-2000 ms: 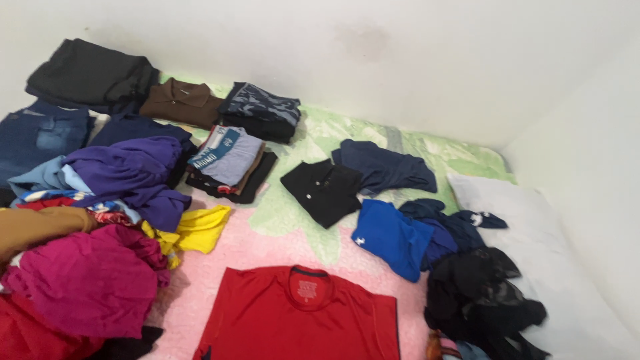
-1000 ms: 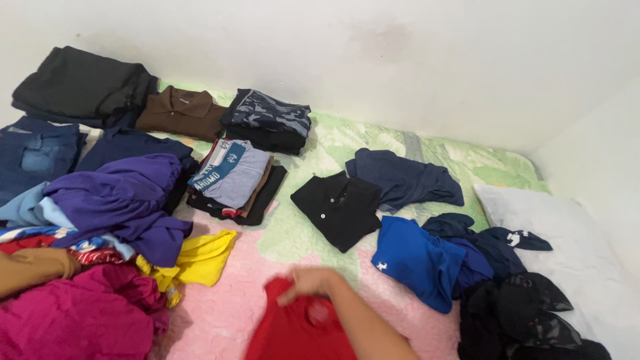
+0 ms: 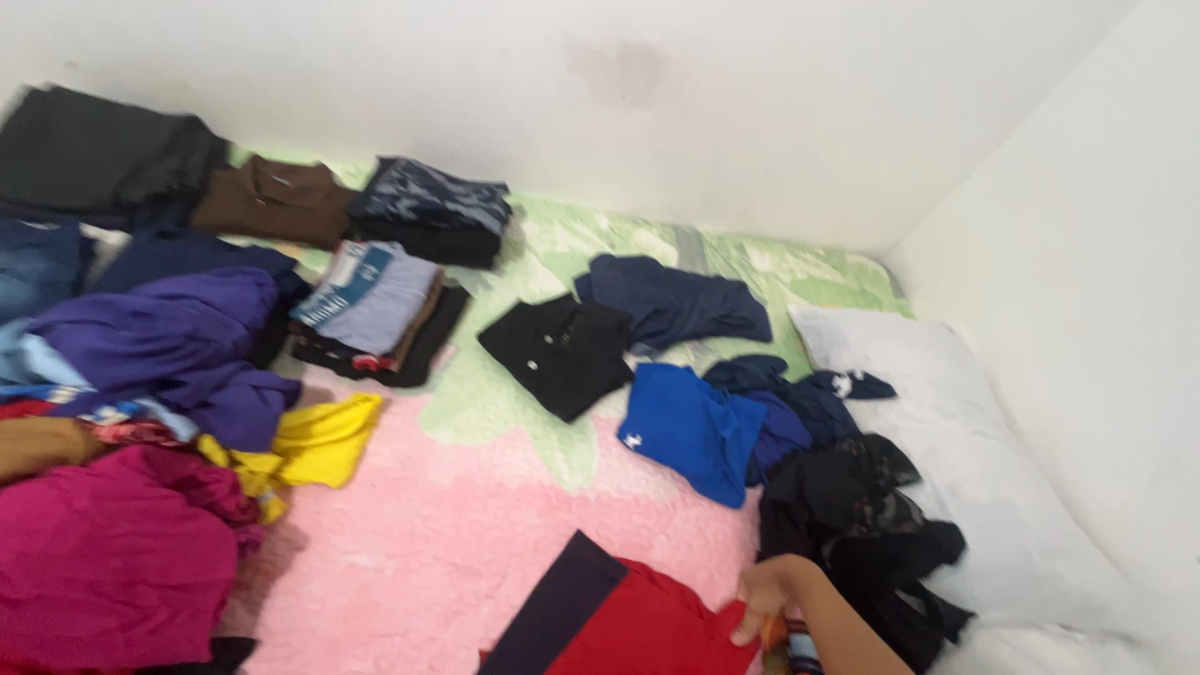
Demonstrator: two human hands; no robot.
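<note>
My right hand (image 3: 771, 596) comes in from the lower right and pinches the edge of a red shirt (image 3: 647, 614), which has a dark navy side panel. The shirt lies over the pink part of the bedspread at the bottom edge, partly out of view. Just beyond my right hand is a heap of black clothes (image 3: 844, 506). A folded blue shirt (image 3: 692, 427) and a folded black polo shirt (image 3: 562, 352) lie farther up the bed. My left hand is not in view.
Loose clothes pile up at the left, among them a magenta garment (image 3: 117, 562), a purple one (image 3: 178, 328) and a yellow one (image 3: 328, 441). Folded stacks (image 3: 380, 305) stand behind them. A white pillow (image 3: 984, 469) lies at the right, beside the wall.
The red shirt lay spread out two seconds ago with no hand in view. My right hand then took hold of it; now it is turned, with its navy panel showing.
</note>
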